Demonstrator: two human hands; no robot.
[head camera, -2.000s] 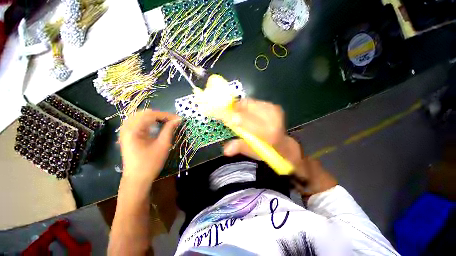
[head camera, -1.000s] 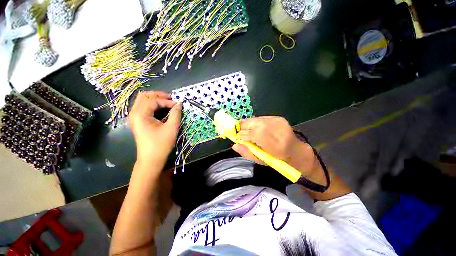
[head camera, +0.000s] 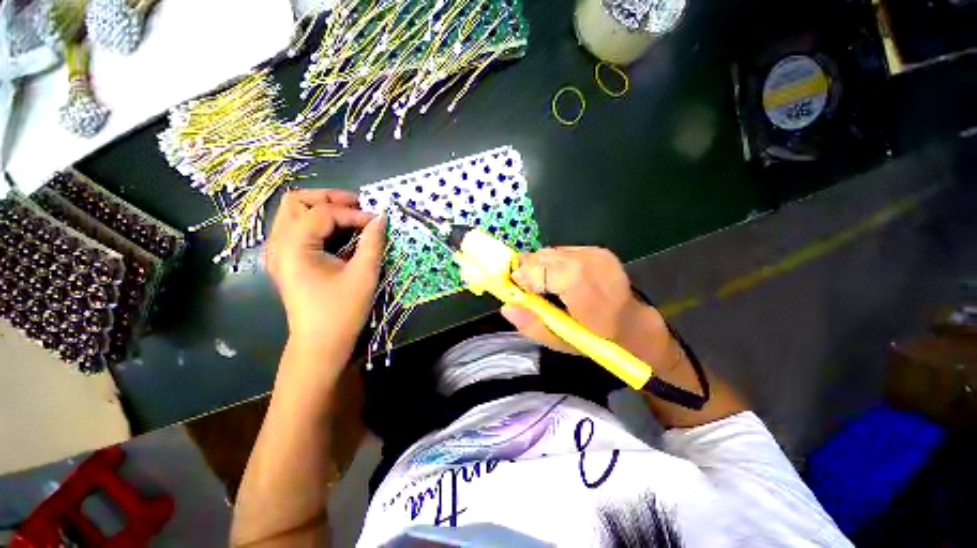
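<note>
The panel, white along its far part and green nearer me, lies flat on the dark green bench, with wires along its left side. My right hand holds the yellow soldering iron; its thin tip is at the panel's upper left part. My left hand is at the panel's left edge with thumb and forefinger pinched close to the tip. Whatever lies between those fingertips is too small to tell. The loose wire pile lies left of the panel.
A wired panel lies beyond. Stacked component panels stand at left. Bundled wires lie on a white sheet. A pale jar, two rubber bands and a black fan are at the back right.
Since two seconds ago, the iron's tip has come down from beyond the panel onto its upper left part, and my left fingertips have moved to the panel's edge. The view has shifted slightly.
</note>
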